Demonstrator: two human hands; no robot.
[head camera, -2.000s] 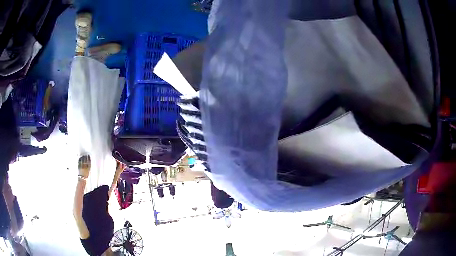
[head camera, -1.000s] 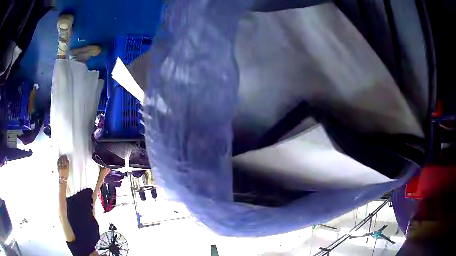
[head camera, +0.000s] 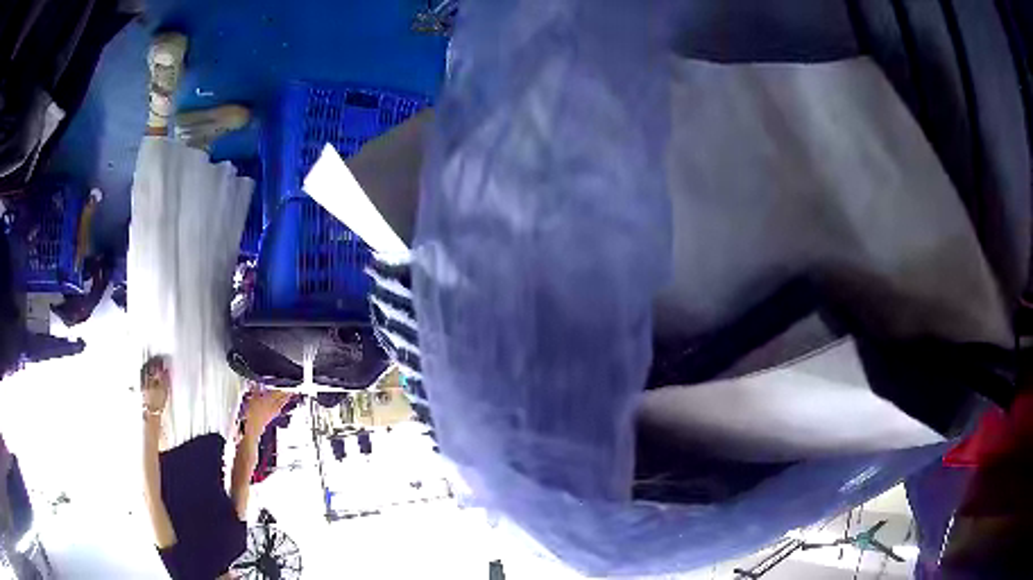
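Note:
A pale grey-blue, translucent-looking loop of material (head camera: 544, 261) fills the middle of the view, close to the camera. Inside and behind it is plain grey cloth (head camera: 804, 193) with dark folds. A paler piece (head camera: 793, 397) lies below the grey cloth. At the loop's left edge, striped black-and-white fabric (head camera: 398, 323) and a white pointed corner (head camera: 351, 202) stick out. Neither of my hands can be made out. What holds the material is hidden.
The view is upside down. Blue slatted crates (head camera: 340, 238) stand left of the loop on blue floor (head camera: 306, 40). A person in a long white skirt (head camera: 187, 272) stands at the left. A pedestal fan (head camera: 269, 552) is at the bottom left. Something red (head camera: 976, 440) is at the right.
The loop shifted left and then back right in the view, and now hangs lower in it. The crates and the person shifted in the view too. The person's arm nearer the crates is bent further outward.

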